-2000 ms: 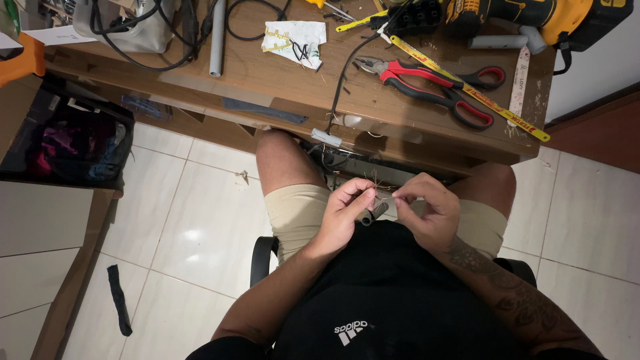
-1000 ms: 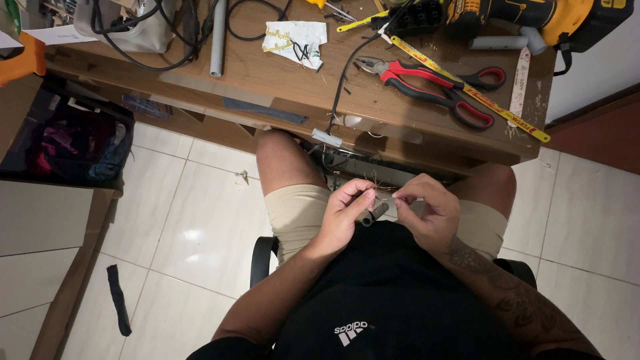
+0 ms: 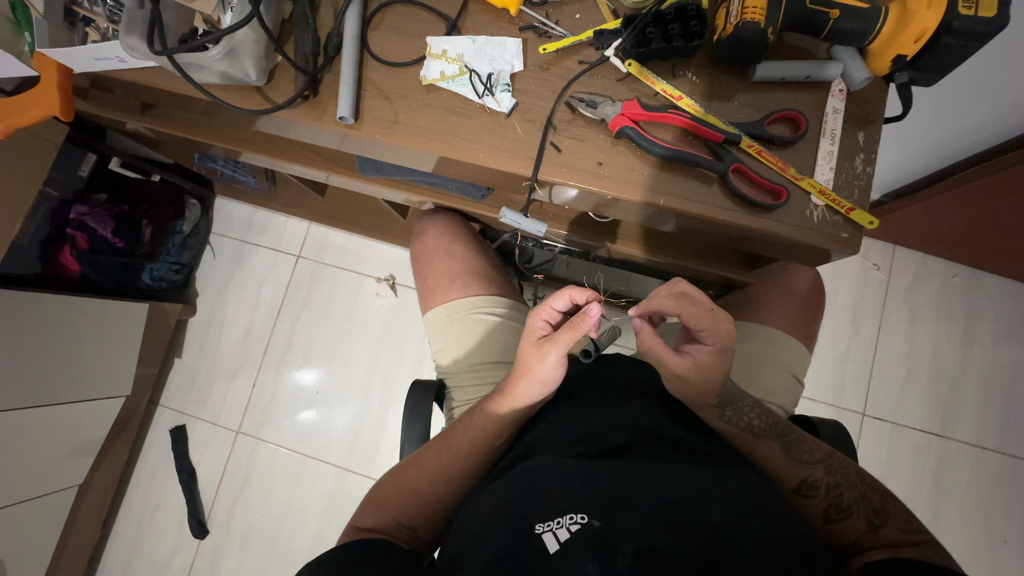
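Note:
Over my lap, my left hand (image 3: 560,340) pinches a bundle of thin copper wire strands (image 3: 604,298) between thumb and fingertips, and the strands fan out above it. Close on the right, my right hand (image 3: 684,336) has thumb and forefinger closed on the end of one fine strand. A short grey plastic tube (image 3: 590,350) shows just below and between the hands. Beyond them, a black cable (image 3: 546,140) runs down from the table to a grey tube piece (image 3: 523,221) at its front edge.
The wooden table (image 3: 448,152) carries red and black combination pliers (image 3: 640,120), scissors (image 3: 756,172), a yellow hacksaw blade (image 3: 744,140), a grey pipe (image 3: 350,64) and a cordless power tool (image 3: 832,28). At left stands an open box of cloth (image 3: 112,232); a black strip (image 3: 188,480) lies on the floor.

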